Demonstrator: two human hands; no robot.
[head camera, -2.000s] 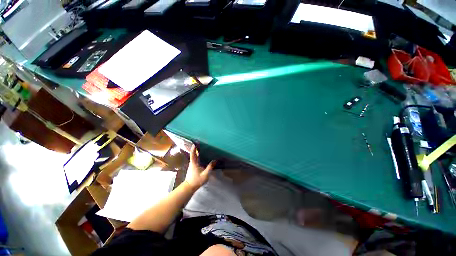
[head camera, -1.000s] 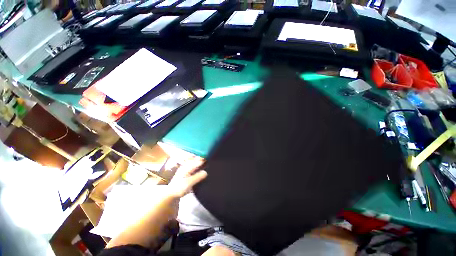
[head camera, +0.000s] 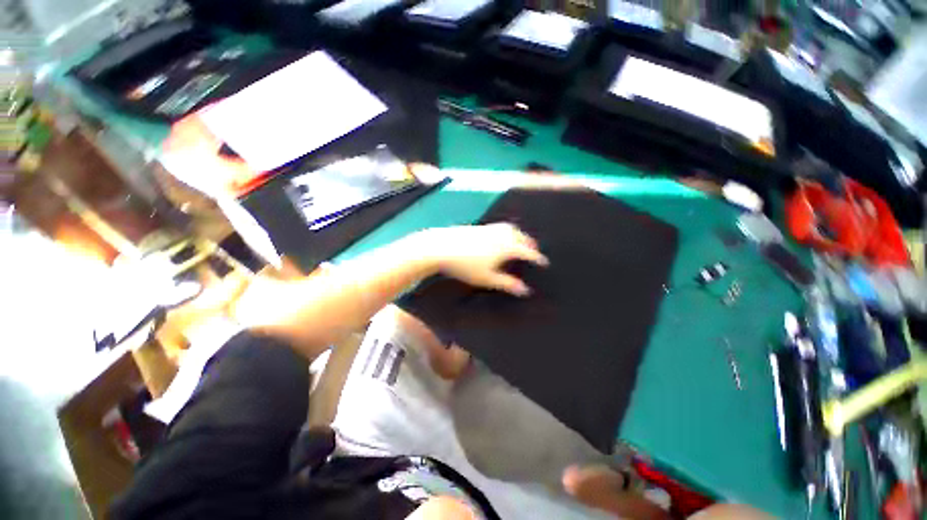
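A plain black mat (head camera: 579, 305) lies on the green bench surface (head camera: 712, 406), its near corner at the bench's front edge. My left hand (head camera: 493, 259) rests palm down on the mat's left part, fingers slightly spread and holding nothing. My right hand (head camera: 610, 493) seems to be at the bottom, below the bench edge; it is blurred and partly cut off, so its grip cannot be told.
At left, white paper (head camera: 300, 107) lies over red wrap (head camera: 193, 142), beside a display panel (head camera: 356, 185). At right are a black cylinder tool (head camera: 803, 396), yellow tape (head camera: 884, 391), red bins (head camera: 849, 223) and small parts (head camera: 714, 272). Black units (head camera: 691, 102) stand behind.
The black mat, raised and blurred a second ago, now lies on the bench. My left hand has moved right and forward from the bench's front edge onto it. The view has shifted.
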